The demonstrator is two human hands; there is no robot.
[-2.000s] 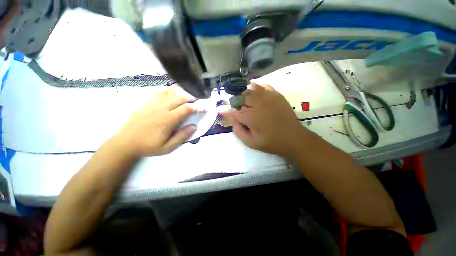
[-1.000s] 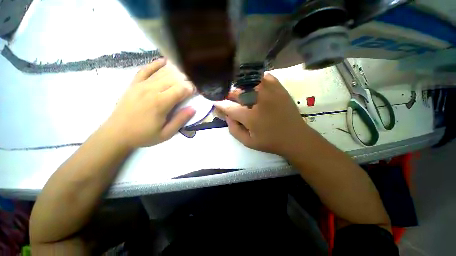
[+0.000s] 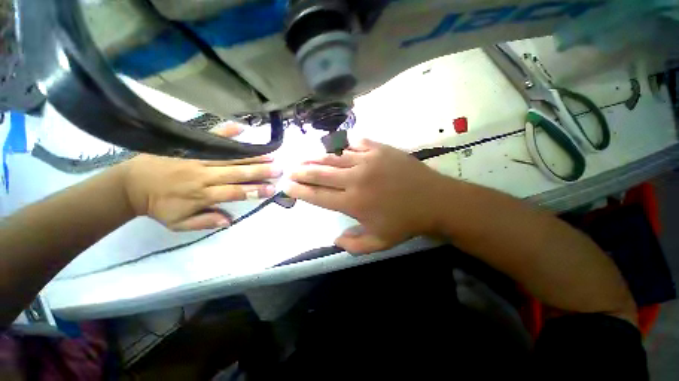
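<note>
My left hand (image 3: 205, 190) lies flat, palm down, left of the needle area, fingers stretched and thumb apart. My right hand (image 3: 365, 186) lies flat on the right, its fingertips close to the left ones. Both sets of fingertips are beside the presser foot area under the sewing machine head (image 3: 223, 71). Bright glare there hides what lies under the fingers; no small white piece can be made out. A dark grey strip (image 3: 119, 156) with a frayed edge lies behind my left hand, partly hidden by the machine's metal arm.
Scissors with green-and-white handles (image 3: 547, 119) lie on the machine bed at the right. A red mark (image 3: 460, 124) is right of the needle. The grey table edge (image 3: 223, 281) runs along the front. A red-orange crate (image 3: 649, 216) with dark cloth stands below right.
My left hand has flattened and turned; its fingers now point right. The white piece seen under it earlier is lost in glare. My right fingers have stretched out flatter. The camera view has shifted.
</note>
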